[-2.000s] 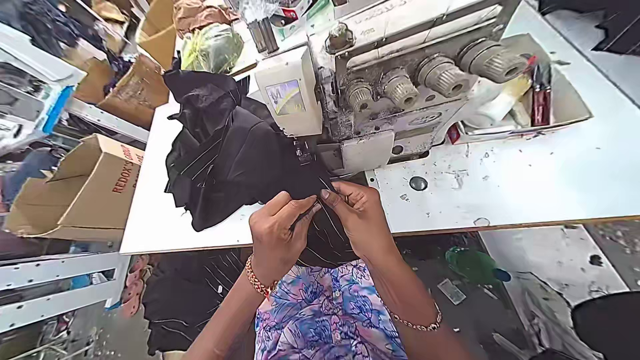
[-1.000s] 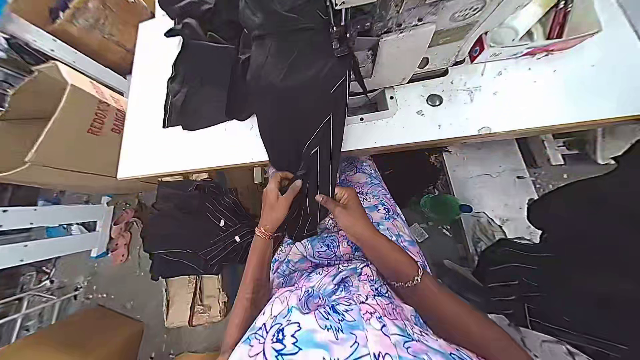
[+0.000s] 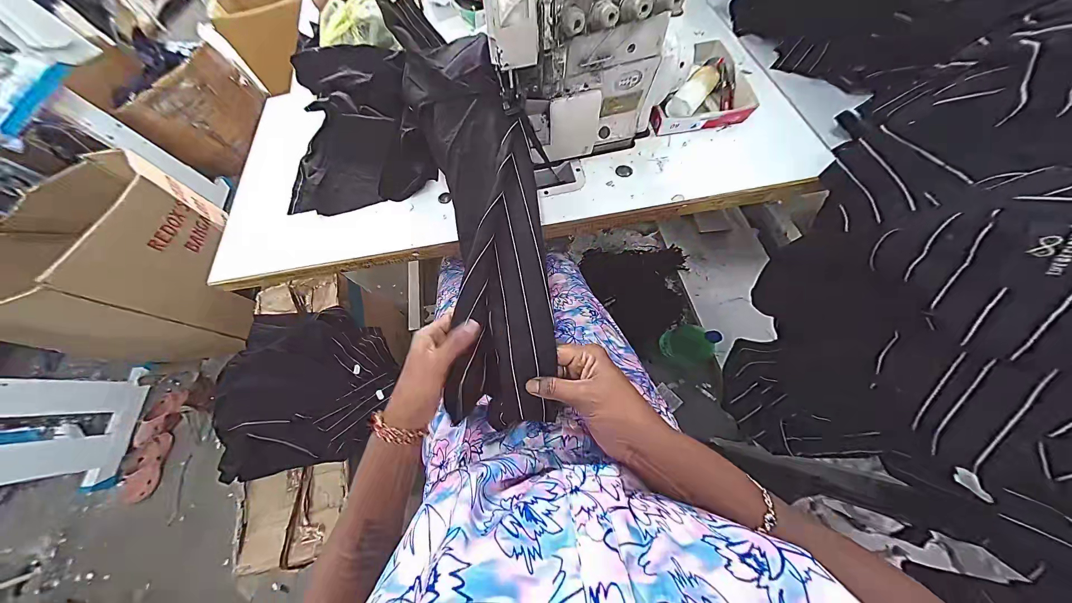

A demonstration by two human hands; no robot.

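A black fabric piece with thin white stripes (image 3: 511,276) runs from beside the needle area of an overlock sewing machine (image 3: 586,84), over the table's front edge and down to my lap. My left hand (image 3: 435,360) pinches its left side, thumb on top. On the right side, my right hand (image 3: 586,385) grips the edge between thumb and fingers. The lower end hangs between both hands above my patterned clothing. More dark cloth (image 3: 360,126) lies bunched on the white table (image 3: 260,218), left of the machine.
A cardboard box (image 3: 109,260) stands at the left. Below the table, striped black pieces (image 3: 293,394) lie on cardboard. A large heap of striped black cloth (image 3: 946,268) fills the right side. An open box (image 3: 712,117) with a bottle and tools sits beside the machine.
Two seconds ago both hands were close together at the table edge by the machine; now they are lower, over my lap, and farther apart on the cloth. The view has shifted.
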